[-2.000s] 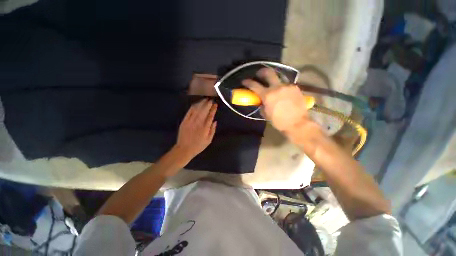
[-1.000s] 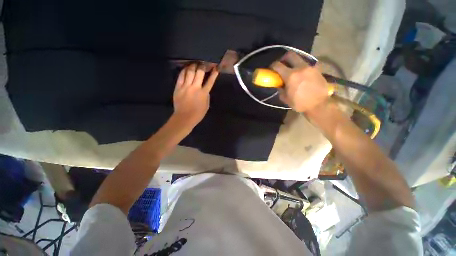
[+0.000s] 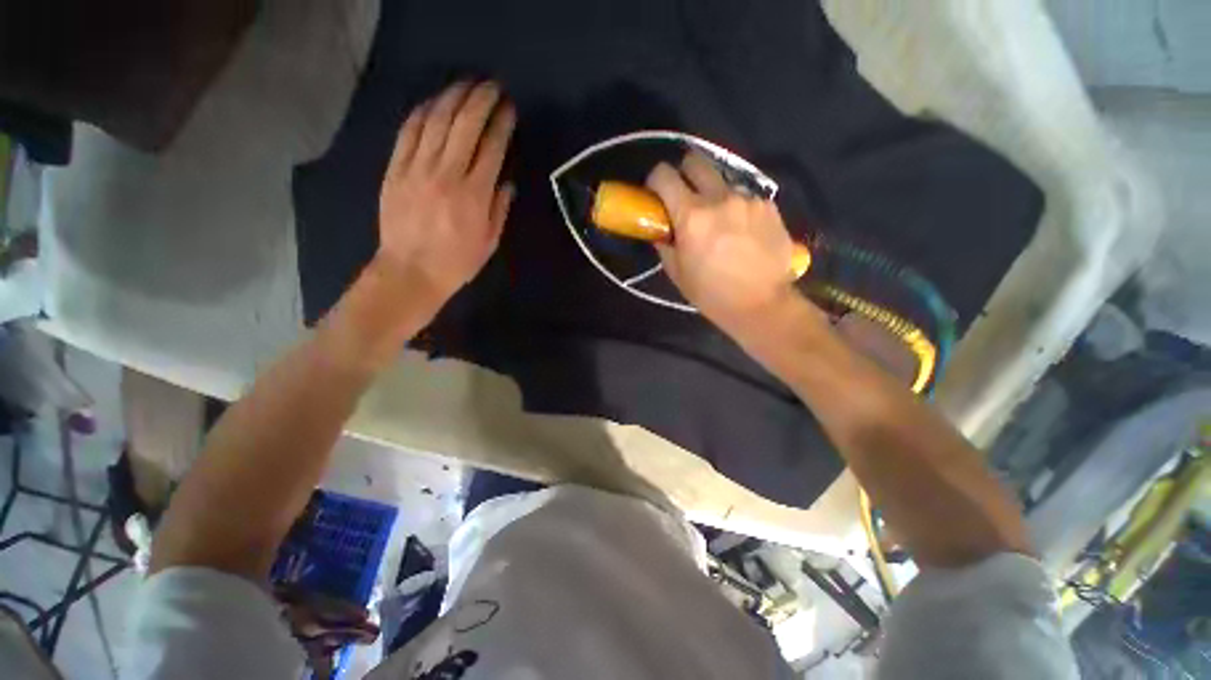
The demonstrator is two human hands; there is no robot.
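A dark garment panel (image 3: pixel 638 372) lies over the pressing table, its shaped edges towards me and at the right. My right hand (image 3: pixel 730 246) grips the orange-yellow handle of the steam iron (image 3: pixel 627 272), whose white-rimmed pointed plate sits on the cloth with its tip to the left. My left hand (image 3: pixel 445 179) lies flat on the cloth left of the iron, fingers pointing away from me and slightly apart, apart from the iron. The iron's underside is hidden. No brown vent facing shows on the cloth.
The cream pressing cover (image 3: pixel 173 266) shows at the left and along the front edge. Yellow and blue-green hoses (image 3: pixel 883 319) trail right from the iron. A dark brown cloth heap (image 3: pixel 126 60) is at the upper left. A blue crate (image 3: pixel 339 551) stands below the table.
The view has shifted along the work. The brown vent facing is out of sight and a shaped edge shows at the right. My left hand has moved off the facing and spread flat; my right still holds the iron.
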